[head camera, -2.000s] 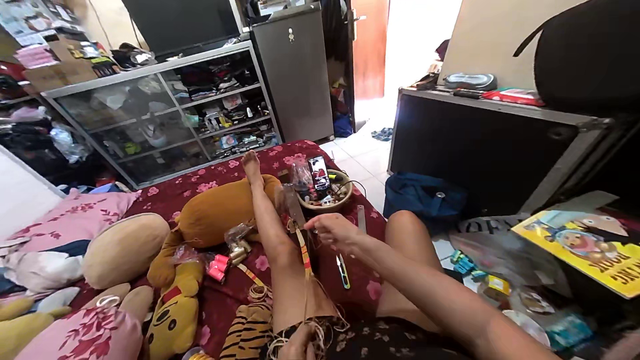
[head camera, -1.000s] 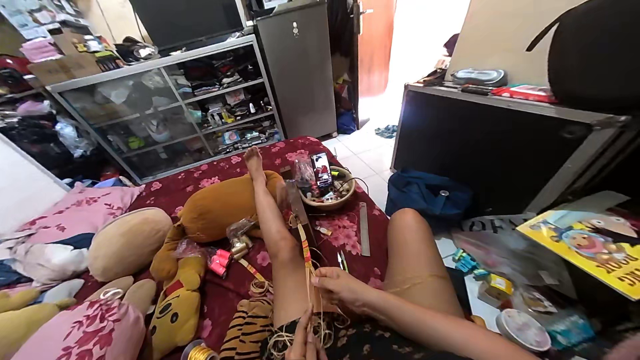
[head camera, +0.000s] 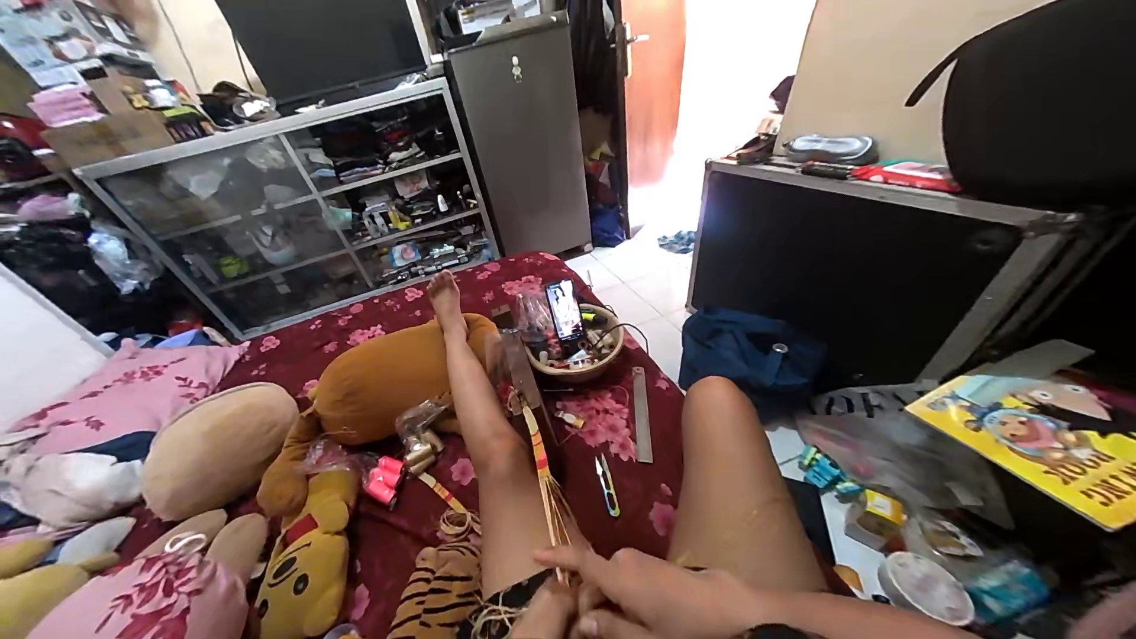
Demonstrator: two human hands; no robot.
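A woven band of orange, yellow and red strands [head camera: 537,444] runs from a dark upright board [head camera: 525,382] toward my lap, where it spreads into loose pale strands [head camera: 555,515]. My left hand [head camera: 548,612] is closed around those strands at the bottom edge, partly hidden. My right hand [head camera: 643,590] meets it there, its index finger over the strands and its other fingers curled on them. Loose cord ends lie over my lap. Small scissors or snips [head camera: 607,486] and a metal ruler [head camera: 642,415] lie on the red floral cloth, right of the board.
A basket [head camera: 577,371] holds a phone [head camera: 564,311] and small items. Pink thread spools [head camera: 382,481] and a coil of cord [head camera: 459,525] lie left of my leg, near plush toys [head camera: 306,581]. A blue bag [head camera: 750,355] and a yellow book [head camera: 1029,444] are at the right.
My right hand, at the woven band two seconds ago, has moved down the strands and now meets my left hand in my lap.
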